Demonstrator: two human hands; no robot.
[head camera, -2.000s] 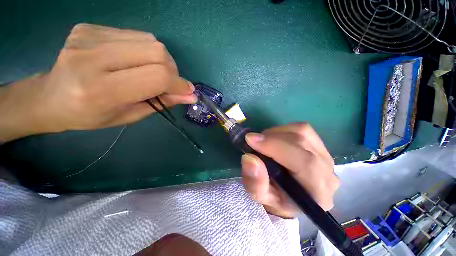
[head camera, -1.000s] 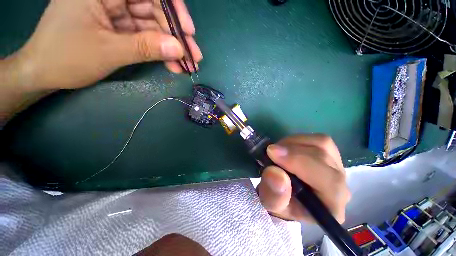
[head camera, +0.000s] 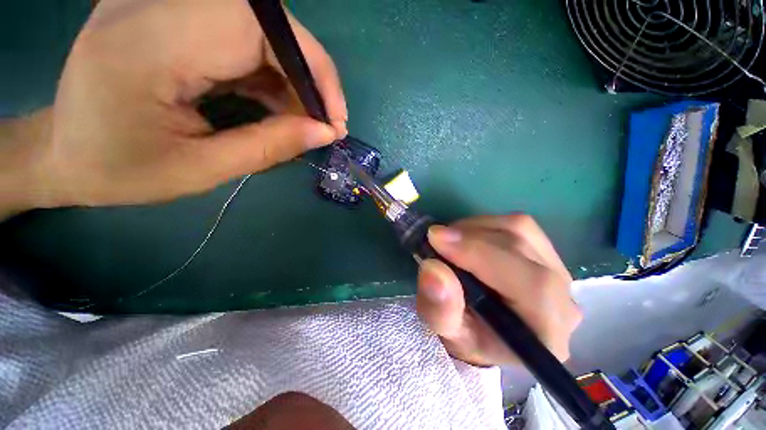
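Observation:
A dark circuit board (head camera: 336, 178) lies on the green mat, with a white battery (head camera: 403, 187) with yellow edges at its right. My left hand (head camera: 201, 101) holds black tweezers (head camera: 292, 63) over the board's upper edge; the tweezer tips are mostly hidden by the fingers. My right hand (head camera: 504, 281) holds a black soldering iron (head camera: 491, 311), its metal barrel slanting over the board. Whether the iron tip touches the board cannot be told. A thin solder wire (head camera: 210, 231) curves from near my left hand down to the mat's front edge.
A blue tray (head camera: 634, 180) with silvery filling stands at the right. A fan grille (head camera: 663, 42) is at the upper right. The green mat (head camera: 479, 126) ends at a front edge near white clothing (head camera: 319, 344). Coloured bins (head camera: 668, 365) show at the lower right.
My left hand dipped from its raised place to the board's upper edge, its tweezers now pointing down there. The right hand and iron moved slightly up and left since one second ago.

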